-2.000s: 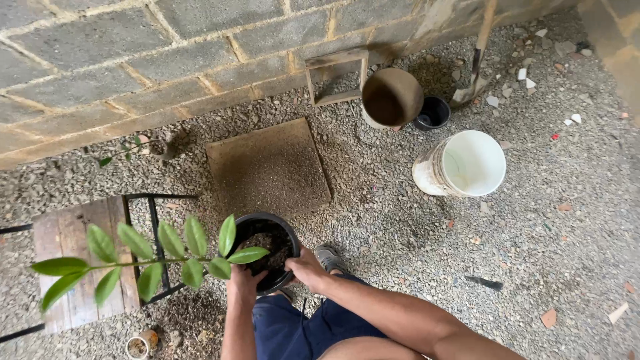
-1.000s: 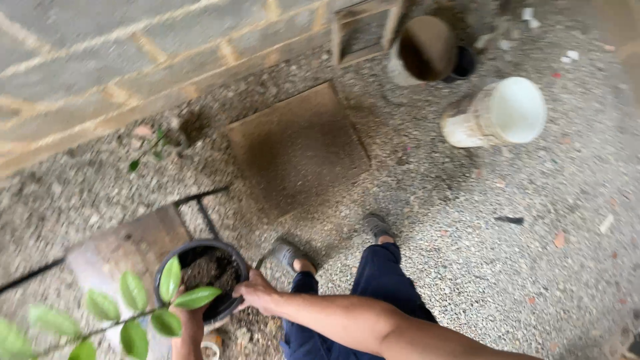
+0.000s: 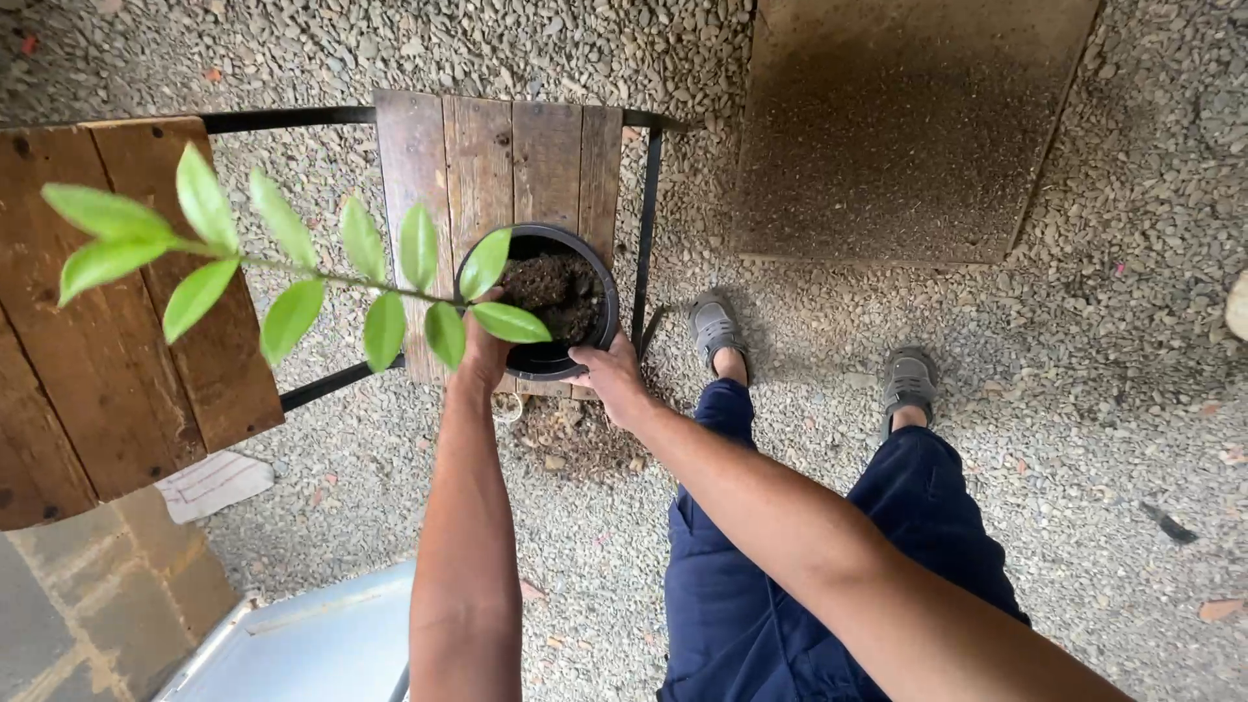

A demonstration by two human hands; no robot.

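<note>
A round black plastic plant pot (image 3: 612, 302) with dark soil (image 3: 554, 292) inside is held between my two hands, over the slatted wooden seat (image 3: 531, 161) of a metal-framed chair. My left hand (image 3: 483, 341) grips the pot's near left side, partly hidden by leaves. At the lower right of the rim is my right hand (image 3: 609, 375), its thumb over the edge. A long green leafy stem (image 3: 336, 278) leans out of the pot to the left, above the chair. Whether the pot's base touches the seat cannot be told.
The chair's wooden backrest (image 3: 127, 322) is at the left. A square slab (image 3: 897, 146) strewn with soil lies on the gravel at the upper right. Spilled soil (image 3: 575, 439) lies below the seat. A pale blue panel (image 3: 312, 634) and part of a block wall (image 3: 107, 585) show at the lower left.
My hands have carried the pot from beside the slab to over the chair's seat, both still gripping it. The view has swung left, and the buckets have left it.
</note>
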